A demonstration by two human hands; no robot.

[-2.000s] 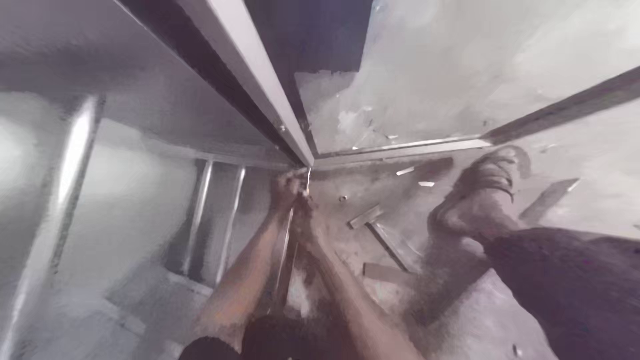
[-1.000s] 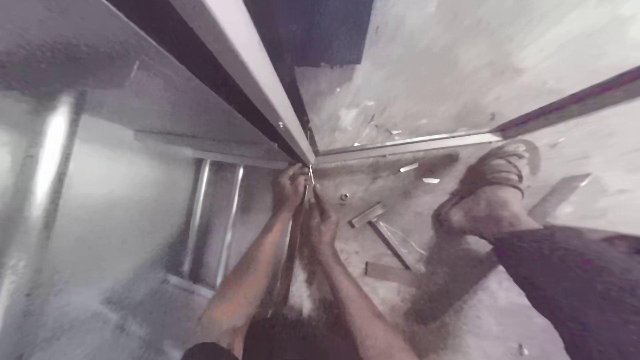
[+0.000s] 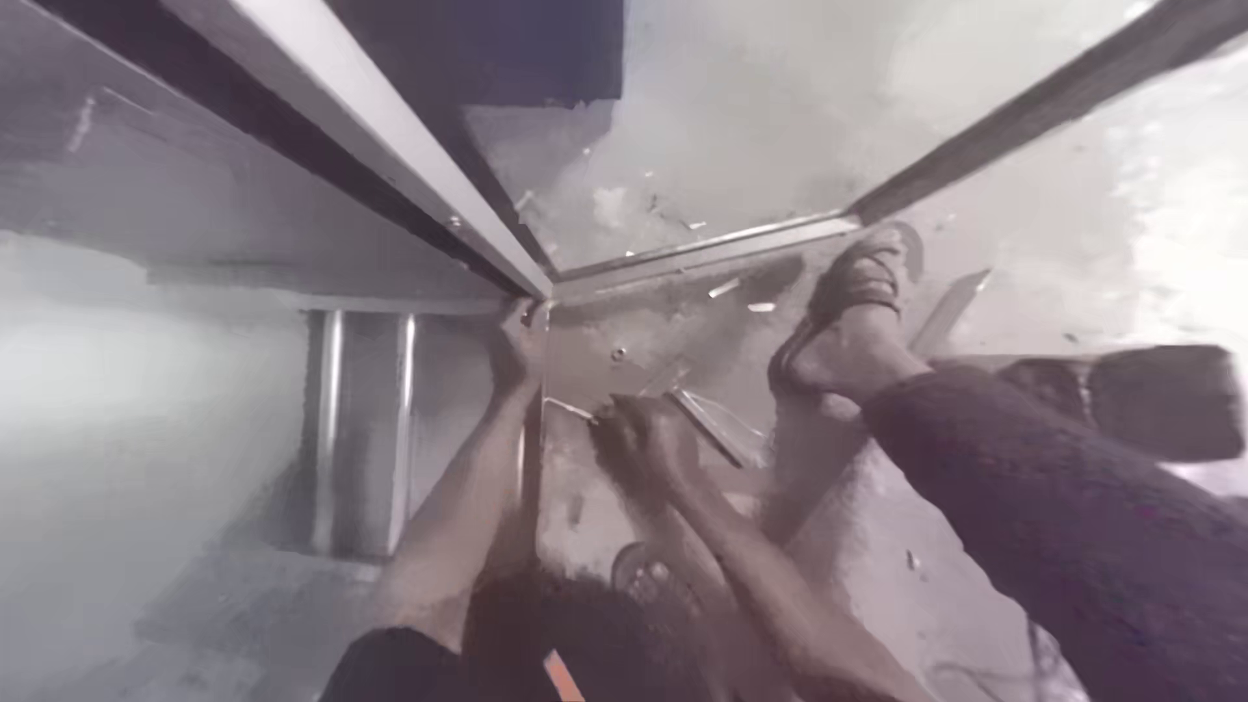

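Observation:
My left hand [image 3: 522, 341] is at the foot of an upright metal frame post [image 3: 390, 127], its fingers at the corner where the post meets a low metal rail [image 3: 702, 253]. Whether those fingers grip anything is hidden. My right hand [image 3: 643, 429] is lower and to the right, over the floor, with its fingers curled on a thin, light-coloured rod-like tool [image 3: 568, 408] that points left toward the post's side. A small round ring or nut [image 3: 618, 355] lies on the floor between the rail and my right hand.
A sandalled foot [image 3: 858, 331] stands right of my hands. A metal strip [image 3: 712, 429], another strip [image 3: 951, 312] and small scraps [image 3: 760, 307] lie on the floor. A shiny panel with metal bars [image 3: 331, 429] stands at left. A dark bar [image 3: 1033, 107] runs to the upper right.
My right hand has moved away from the frame corner, down and to the right, with the thin tool. My left hand remains at the corner. A dark blocky object now shows behind the leg.

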